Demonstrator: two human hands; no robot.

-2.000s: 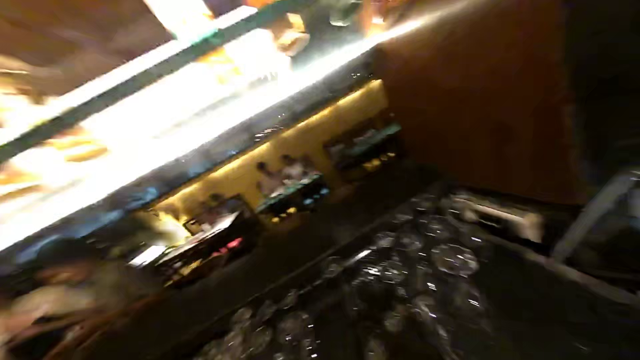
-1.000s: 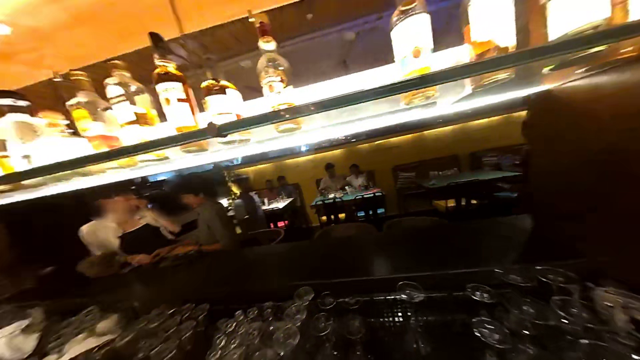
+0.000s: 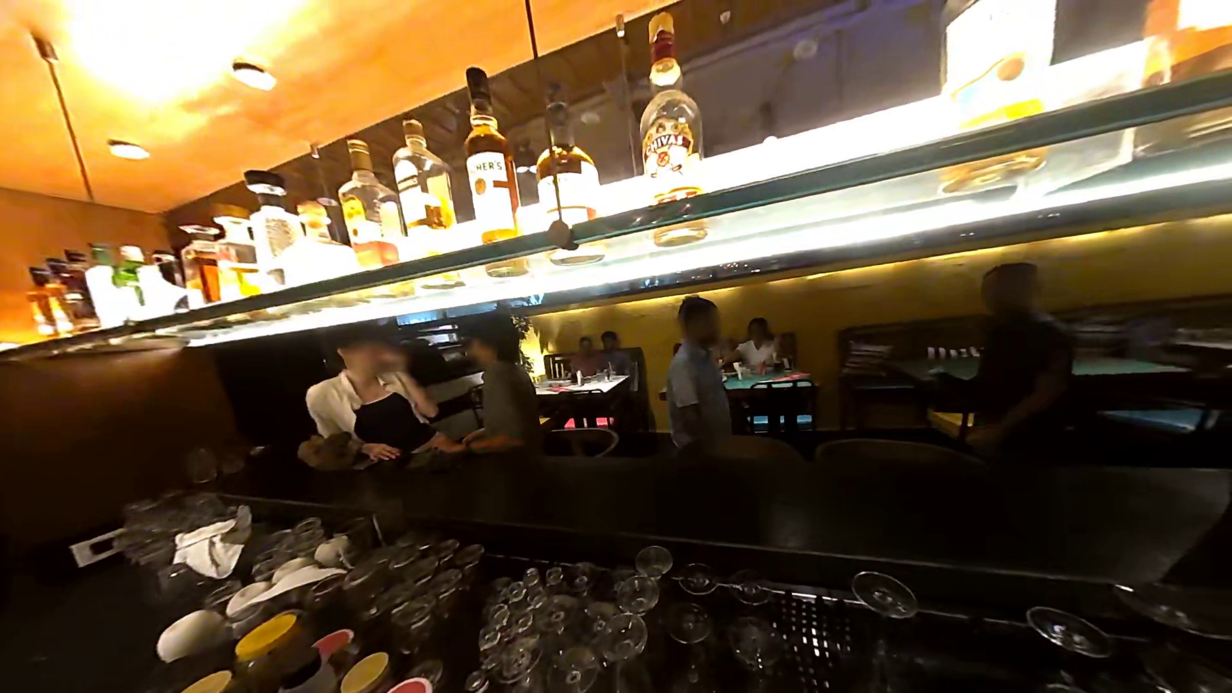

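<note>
Neither my left hand nor my right hand shows in the head view, so what they hold or touch is hidden. Below me, inverted stemmed glasses (image 3: 626,635) stand close together, their round bases up. More glassware (image 3: 414,577) is packed to the left, near white cups (image 3: 192,635) and a crumpled white cloth (image 3: 214,544). Containers with yellow and red lids (image 3: 267,636) sit at the lower left. Overhead, liquor bottles (image 3: 671,144) line a brightly lit glass shelf (image 3: 597,236).
A dark bar counter (image 3: 674,491) runs across beyond the glasses. Two people (image 3: 371,404) lean at its far side on the left. Others stand (image 3: 698,375) or walk (image 3: 1020,356) behind it, near dining tables (image 3: 582,385) with seated people. A perforated dark mat (image 3: 818,630) lies among the glasses.
The view has swung from steeply tilted to nearly level and turned left. Two standing people now appear beyond the counter, where one second ago only seated people and tables showed.
</note>
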